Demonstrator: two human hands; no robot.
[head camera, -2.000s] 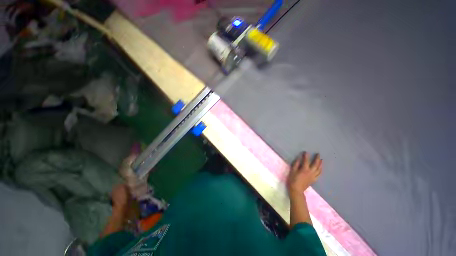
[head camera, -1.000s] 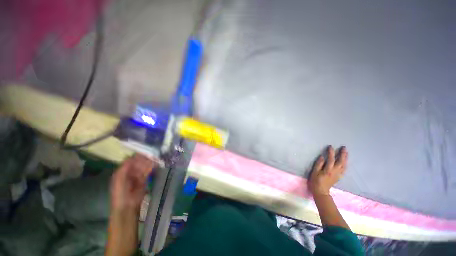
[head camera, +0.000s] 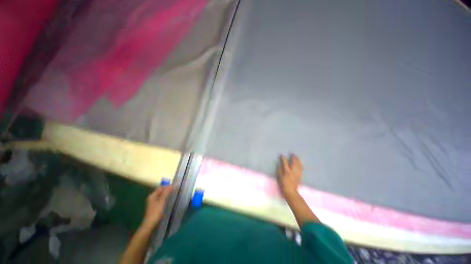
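A wide grey fabric ply (head camera: 330, 87) lies over the table right of the silver end-cutter track (head camera: 178, 201). A pale pink band of the lay (head camera: 356, 206) shows along the near edge. My right hand (head camera: 290, 174) rests flat on the grey ply near that edge, fingers spread, holding nothing. My left hand (head camera: 159, 203) is beside the near end of the track, by a blue track clamp (head camera: 165, 182); its fingertips are blurred, and whether they touch or hold the rail is unclear. A second blue clamp (head camera: 198, 198) sits right of the track.
Bright pink sheer fabric (head camera: 129, 56) lies bunched over mauve-grey cloth left of the track. A thick pink-red roll (head camera: 20, 41) is at the far left. The cream table edge (head camera: 113, 152) runs across the front. Scraps and bags (head camera: 57, 191) lie on the green floor at lower left.
The end cutter with its yellow label and blue handle has gone out of view. My left hand is now lower beside the rail. My right hand stays flat on the grey ply near the edge.
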